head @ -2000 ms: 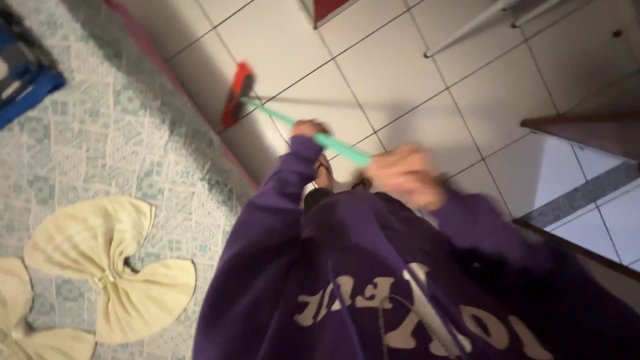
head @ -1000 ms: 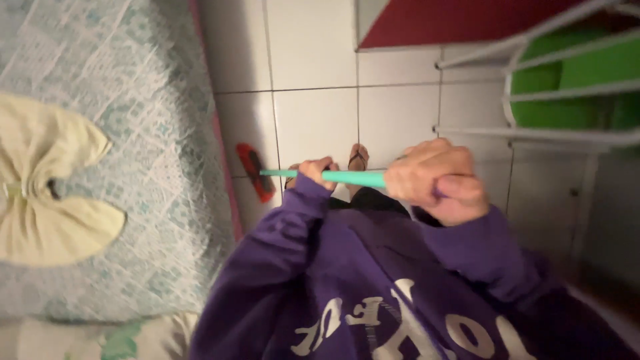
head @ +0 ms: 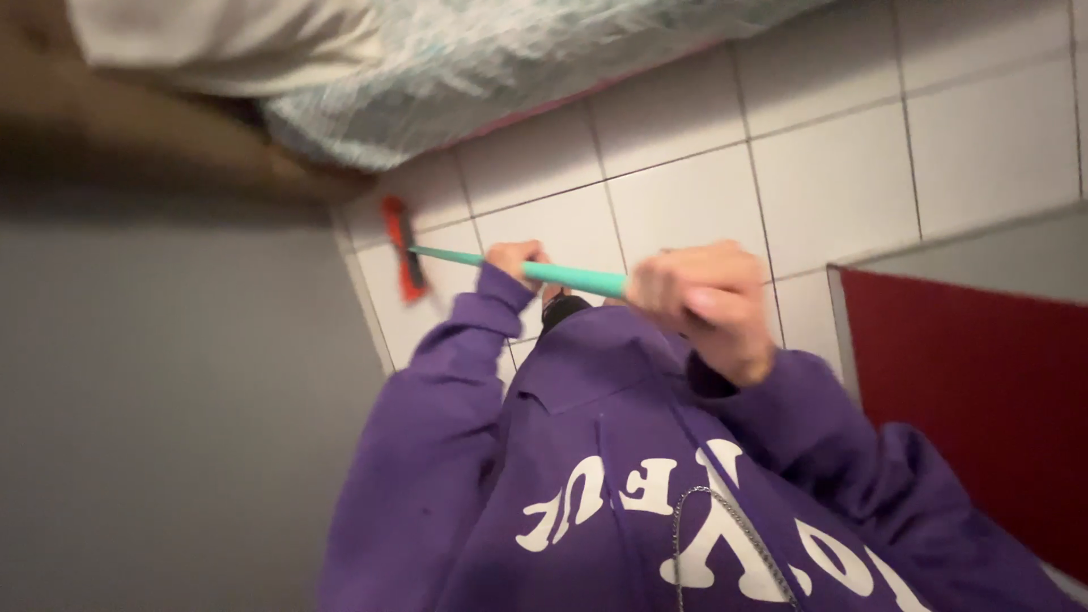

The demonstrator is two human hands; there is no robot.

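A broom with a teal handle (head: 578, 278) runs from the middle of the view down to its red and black head (head: 405, 251) at the floor on the left. My right hand (head: 705, 297) is closed around the upper end of the handle. Lower down the shaft, my left hand (head: 516, 259) grips it, nearer the head. The head lies close to the corner where the tiled floor meets a grey surface. Its bristles are blurred, so whether they touch the tiles cannot be told.
A bed with a patterned light green cover (head: 476, 85) borders the white tiled floor (head: 680, 187) at the top. A grey wall-like surface (head: 170, 408) fills the left side. At the right stands a dark red panel (head: 969, 391) with a pale edge.
The view has turned strongly; the bed, at the left before, is now at the top. The green object and white bars at the right have left view. Both hands still hold the broom.
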